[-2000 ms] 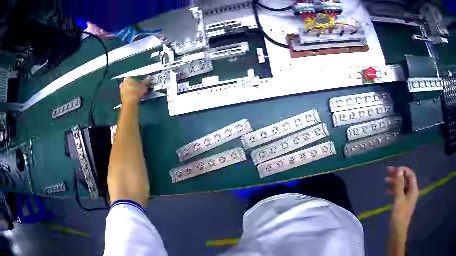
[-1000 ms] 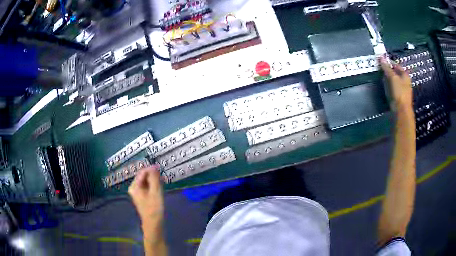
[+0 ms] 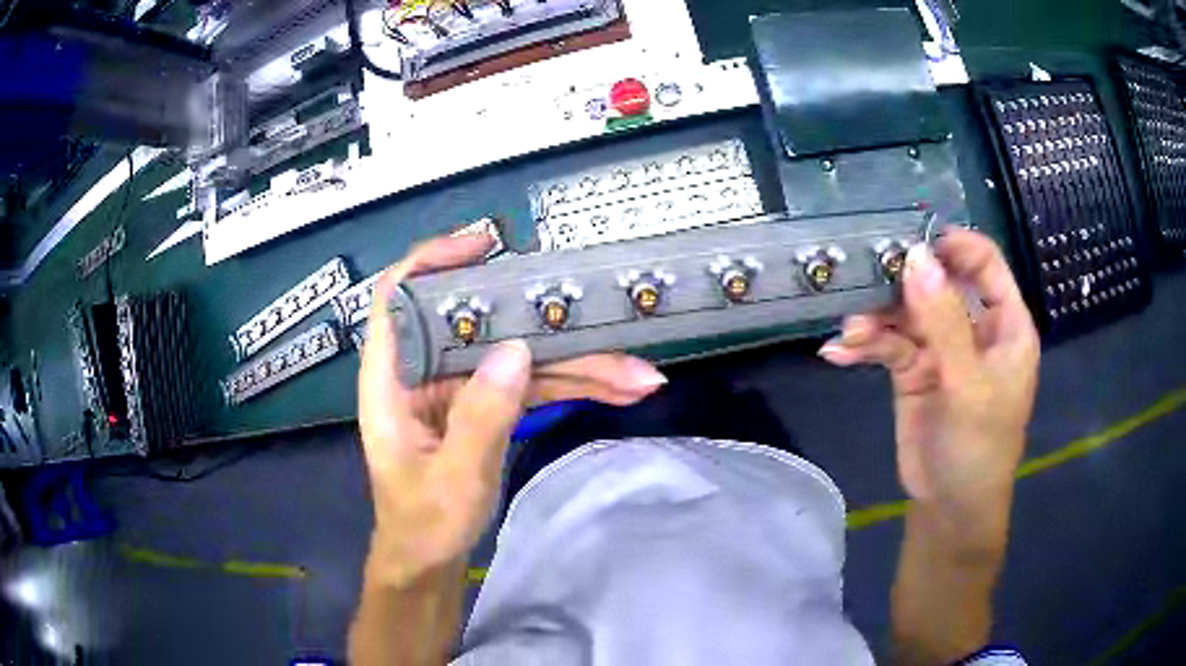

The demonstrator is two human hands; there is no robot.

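Note:
A grey light-bar module [image 3: 689,286] with a row of round yellow-centred fittings is held up above the bench's front edge, close to the camera. My left hand [image 3: 449,403] grips its left end, thumb on the lower front face and fingers around the end. My right hand [image 3: 956,345] holds its right end between thumb and fingers. The bar lies nearly level, its right end slightly higher. It hides part of the bars on the bench behind it.
Other light bars [image 3: 289,306] lie at the left and behind the held bar [image 3: 644,189]. A white fixture plate with a red button [image 3: 630,96] stands behind. A dark metal plate [image 3: 848,85] and perforated trays [image 3: 1067,195] are at right; a dark ribbed block [image 3: 156,371] is at left.
The bar that lay by the metal plate at my right hand is now lifted before me. My left hand has come up from the front edge and holds its left end. The view has shifted right.

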